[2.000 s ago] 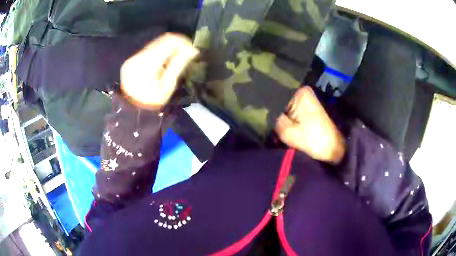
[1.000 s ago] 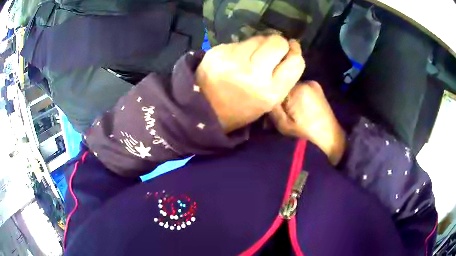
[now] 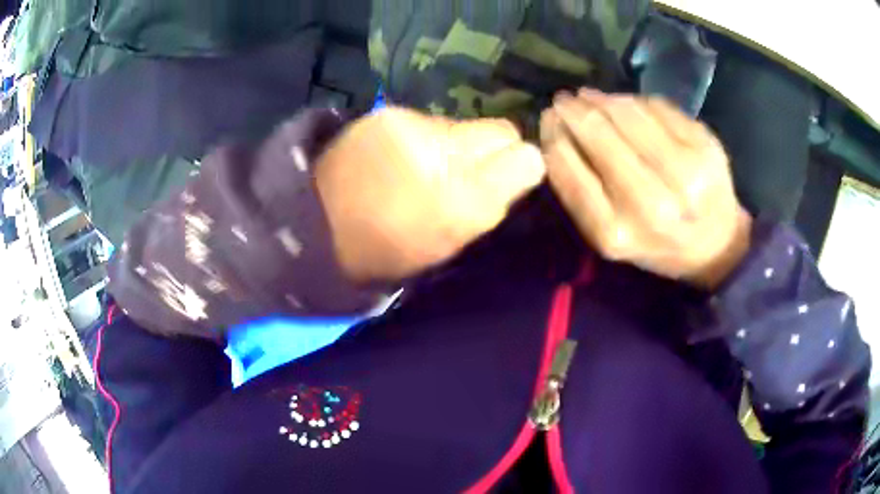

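The camouflage panel, green, brown and black, lies in front of me at the top centre, its lower edge at my hands. My left hand has its fingers curled at that edge, blurred by motion. My right hand is beside it, fingers bent down over the cloth, the fingertips of both hands nearly meeting. The hands hide the part of the cloth between them and my jacket.
A large heap of black cloth is at the left. Bright blue material shows below my left sleeve. A greyish translucent thing and dark cloth are at the right. A white table edge curves across the upper right.
The camouflage panel, earlier hanging long between the hands, now shows only its upper part. My left hand has come inward beside my right; my right hand has moved up and turned its back to view.
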